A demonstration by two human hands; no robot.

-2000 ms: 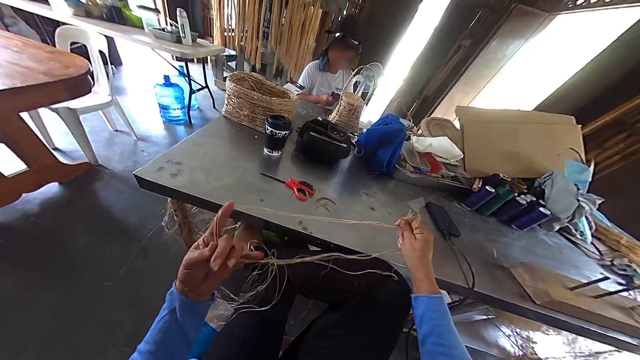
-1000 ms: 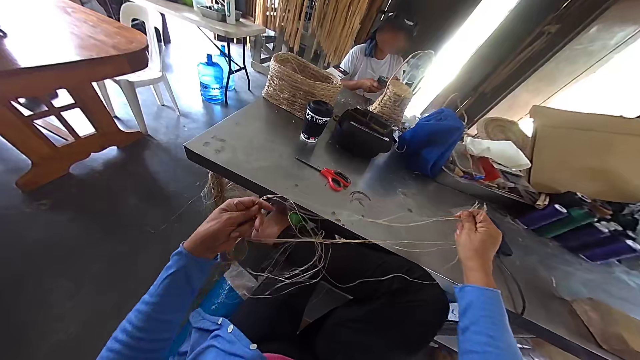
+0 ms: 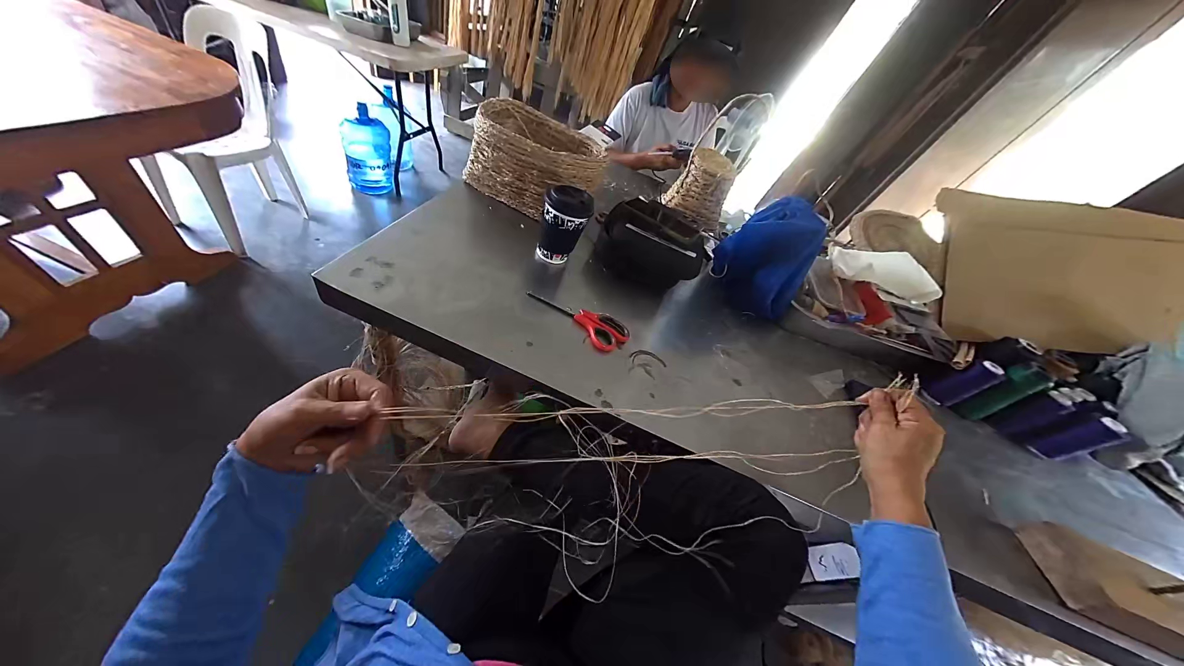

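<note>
Thin tan fiber strands (image 3: 703, 409) stretch between my hands over the table's near edge. My left hand (image 3: 319, 421) pinches their left end between thumb and fingers. At the right, my right hand (image 3: 897, 449) grips the other end, with short knotted tips sticking up above the fingers. A lower strand also runs to the right hand, and loose tangled strands (image 3: 615, 499) hang over my dark trousers. Red-handled scissors (image 3: 601, 329) lie on the grey table (image 3: 444, 268) beyond the strands, touched by neither hand.
On the table stand a woven basket (image 3: 532, 157), a black cup (image 3: 564, 225), a black case (image 3: 650, 242), a blue cloth bag (image 3: 772, 254) and thread spools (image 3: 1004, 393). A person (image 3: 666, 120) sits at the far side. A white chair (image 3: 227, 129) stands left.
My left hand has moved away from the tangle, and the strands now run longer and straighter between both hands. The view has shifted.
</note>
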